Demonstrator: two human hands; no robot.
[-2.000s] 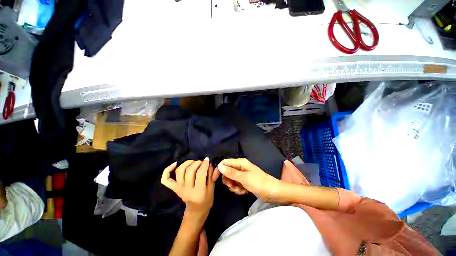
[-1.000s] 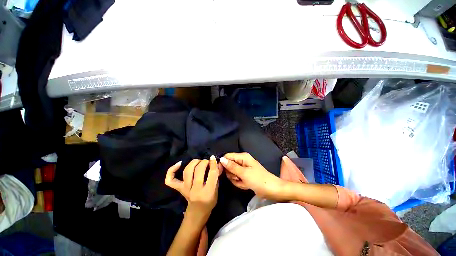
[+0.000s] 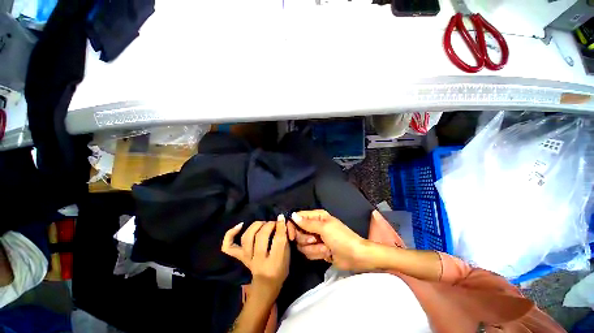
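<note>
A dark navy or black garment [image 3: 195, 208] lies heaped on my lap below the table edge. My left hand [image 3: 264, 250] is at its middle, fingertips pinching a small fold of the dark cloth. My right hand [image 3: 329, 240] meets it from the right, thumb and fingers closed on the same dark edge. The fingertips of both hands nearly touch. Whether a thread or small tool is between them is too small to tell.
A white table [image 3: 260, 65] runs across the top, with red-handled shears [image 3: 475, 45] and a black phone [image 3: 415, 6]. Another dark garment [image 3: 55, 78] hangs over its left edge. A blue crate [image 3: 417, 201] and clear plastic bag [image 3: 521, 195] are at right, a cardboard box [image 3: 140, 166] under the table.
The view has shifted slightly. Both hands stay at the same part of the garment, with small finger movements; the right fingers have curled more than one second ago.
</note>
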